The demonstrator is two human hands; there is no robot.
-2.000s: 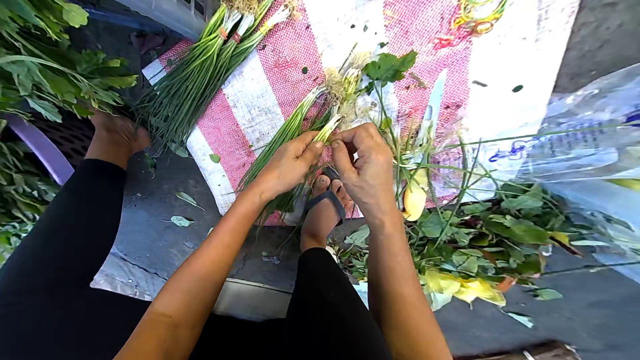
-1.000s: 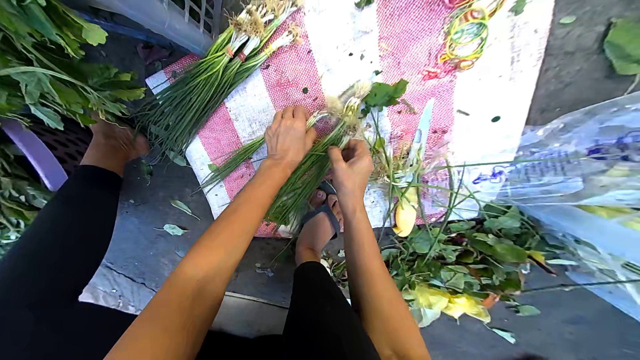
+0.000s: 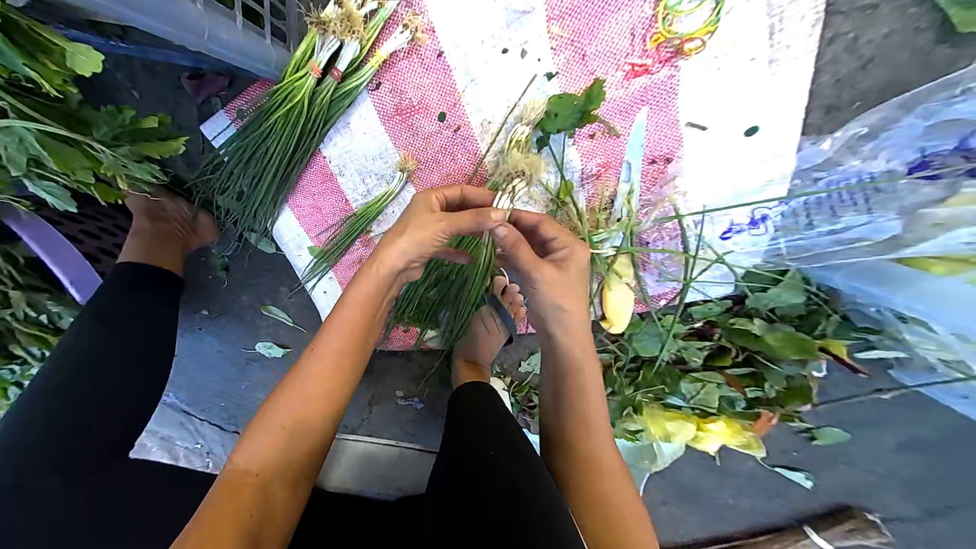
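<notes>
My left hand (image 3: 446, 229) and my right hand (image 3: 545, 255) meet over a loose bunch of thin green onions (image 3: 465, 282), fingertips pinching the white stems just below the roots. The green tops hang down toward my sandalled foot. Left of my hands, a small separate bunch of green onions (image 3: 364, 213) lies on the striped woven sheet (image 3: 427, 76). Farther up and left are several larger bunches of green onions (image 3: 305, 122), tied with bands. A knife (image 3: 631, 164) lies to the right of my hands, partly under stems.
Coloured rubber bands (image 3: 686, 27) lie on the sheet's far part. Clear plastic bags (image 3: 900, 198) are at right, above a heap of leaves (image 3: 724, 351) and yellow petals or scraps. Leafy greens (image 3: 69, 137) and a grey plastic crate (image 3: 221, 30) stand at left.
My left hand has moved from the small bunch, which now lies on the sheet, to the stems beside my right hand. Two seconds ago both hands were also together at the stems.
</notes>
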